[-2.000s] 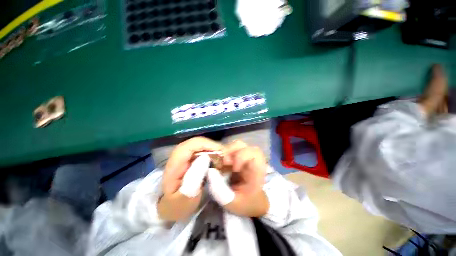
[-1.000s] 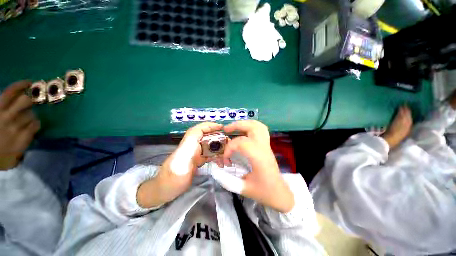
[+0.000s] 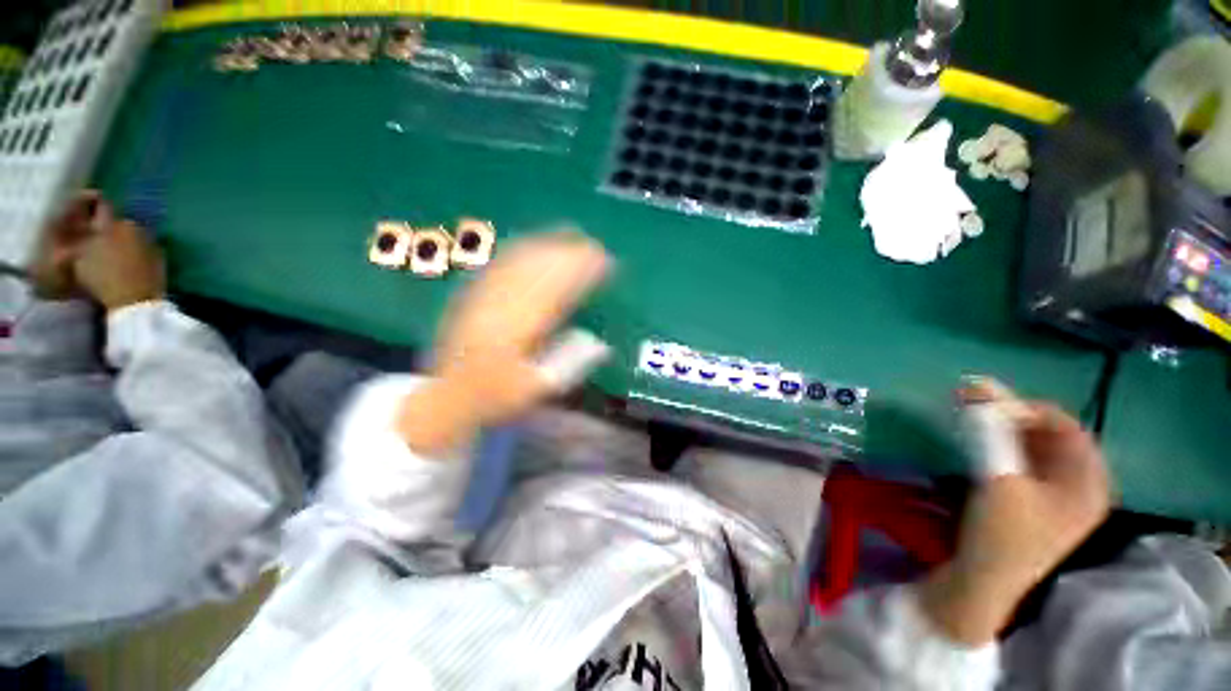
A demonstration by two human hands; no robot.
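Observation:
My left hand [image 3: 520, 331] is blurred over the bench's near edge, fingers apart, white cot on the thumb, with nothing seen in it. Three copper-coloured housings with dark round centres [image 3: 429, 250] lie in a row just beyond and left of it. My right hand [image 3: 1033, 493] is at the near edge on the right, a white cot on a digit. A small brownish spot shows at its fingertips; blur hides whether it is a part. The clear carrier strip with round dark parts [image 3: 749, 378] lies between my hands at the near edge.
Farther back are the sheet of black pads [image 3: 722, 142], pump bottle [image 3: 884, 101], wipe [image 3: 918, 196], cream pieces [image 3: 996, 155], clear film [image 3: 493, 95] and more housings [image 3: 324, 43]. Tape dispenser [image 3: 1100, 230] stands right. A neighbour's hands [image 3: 108, 257] are by the slotted tray [image 3: 61, 108].
My hands have parted from around the housing they held together; the left moved left and forward, the right moved right. The view has shifted left. The neighbour's hand has left the three housings.

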